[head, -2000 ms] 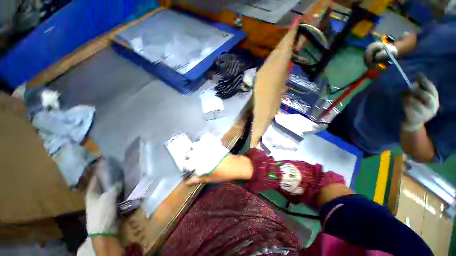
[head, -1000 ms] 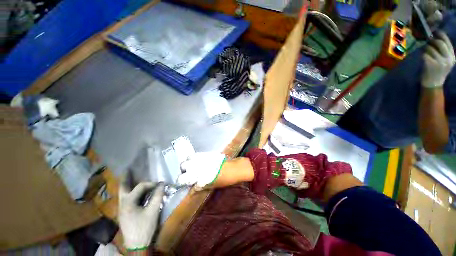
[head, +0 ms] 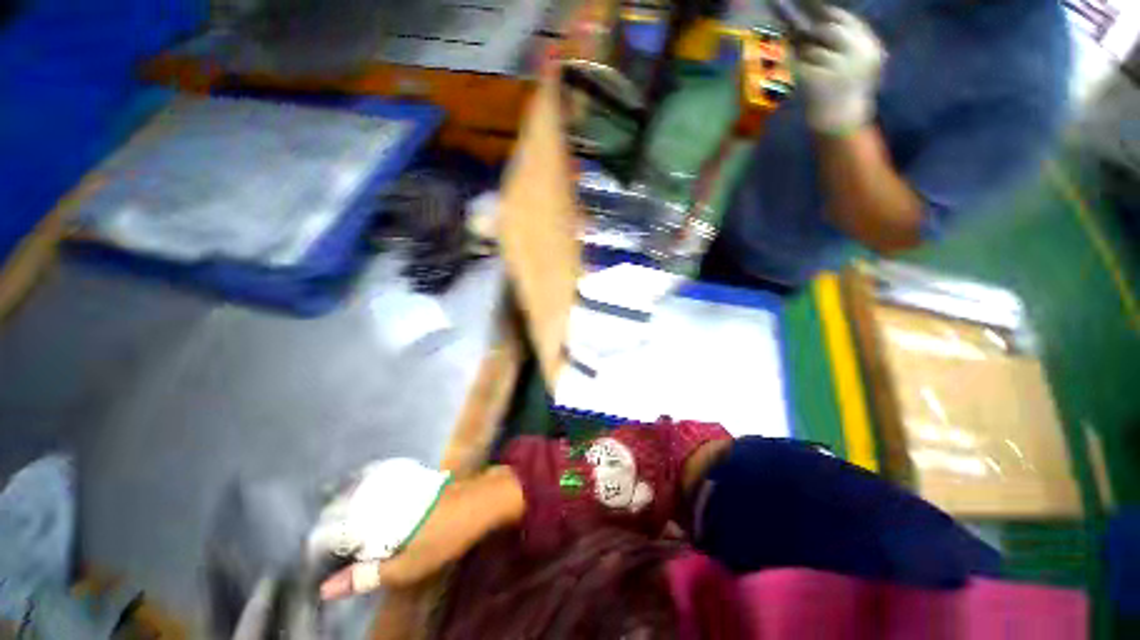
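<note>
My right hand, in a white glove with a green cuff edge, is over the bench's front edge at the lower left. Bare fingertips show below the glove. Blur hides whether it holds anything. Just left of it, a blurred grey upright shape looks like the bracket stack, cut off by the lower edge. A small group of white loose brackets lies farther back on the grey bench top. My left hand is not in the picture.
A blue-edged stack is at the far left, a striped dark cloth beside it. A cardboard divider stands at the bench edge. Beyond it is a white board with parts. Another worker's gloved hand is at upper right. Light-blue rag lower left.
The view has swung right, so the bench things sit farther left and the right-side board and floor show more. My left hand has left the picture. The loose brackets beside my right hand no longer show.
</note>
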